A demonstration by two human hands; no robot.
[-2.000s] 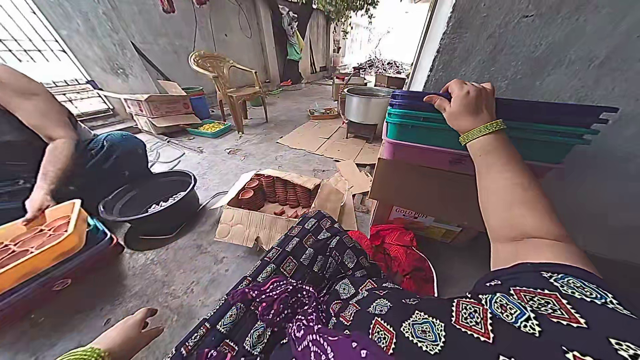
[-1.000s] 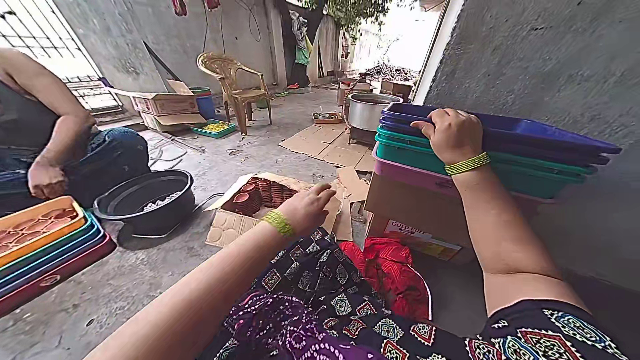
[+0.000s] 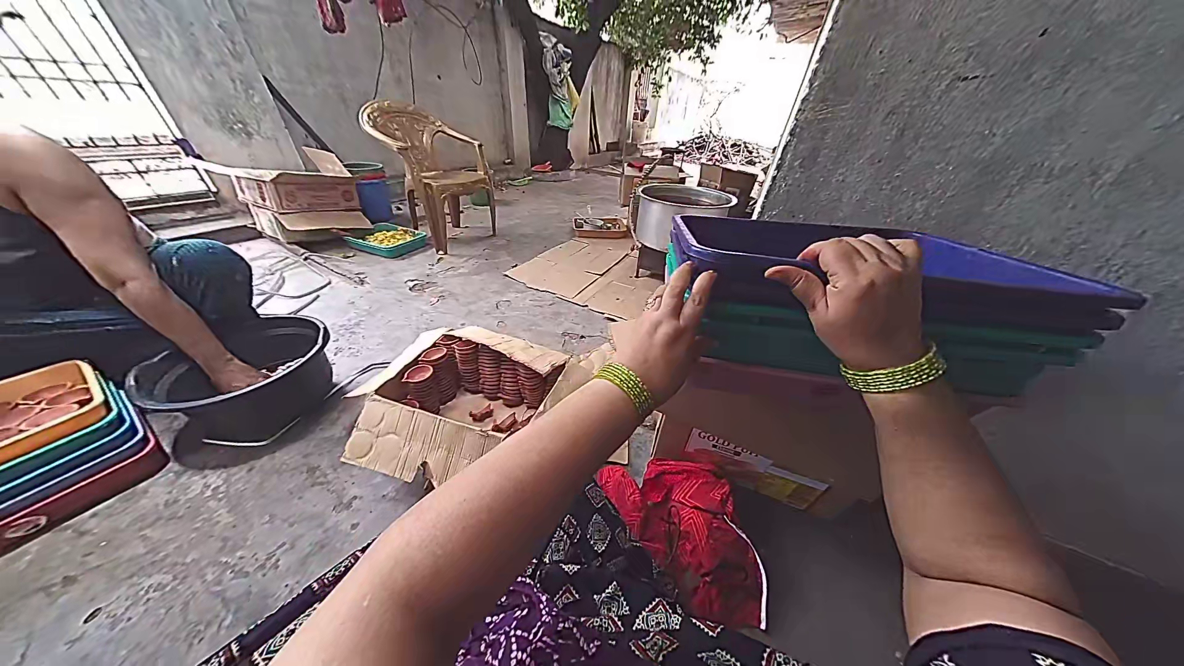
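A stack of plastic trays stands on a cardboard box point(image 3: 758, 435) at the right, with a dark blue tray point(image 3: 1008, 268) on top and green trays point(image 3: 980, 347) below. My right hand point(image 3: 865, 296) grips the near rim of the blue tray, thumb on the inner side. At the stack's left corner, my left hand point(image 3: 666, 333) touches the tray edges with its fingers; whether it grips them I cannot tell. Left of my left forearm, an open carton point(image 3: 398, 439) holds stacked clay lamp cups point(image 3: 490, 370). Red cloth point(image 3: 689, 527) lies below the cardboard box.
At the left, a person's arm point(image 3: 139, 277) reaches into a black tub point(image 3: 268, 398). Beside it are stacked trays point(image 3: 102, 472), the orange one holding clay pieces. Farther back stand a plastic chair point(image 3: 435, 166), a large metal pot point(image 3: 680, 217) and flattened cardboard point(image 3: 592, 273). A wall rises at the right.
My left hand has moved from the lower left, past the carton, to the tray stack. My right hand stays on the stack's rim. The other person's hand has moved from the stacked trays into the tub.
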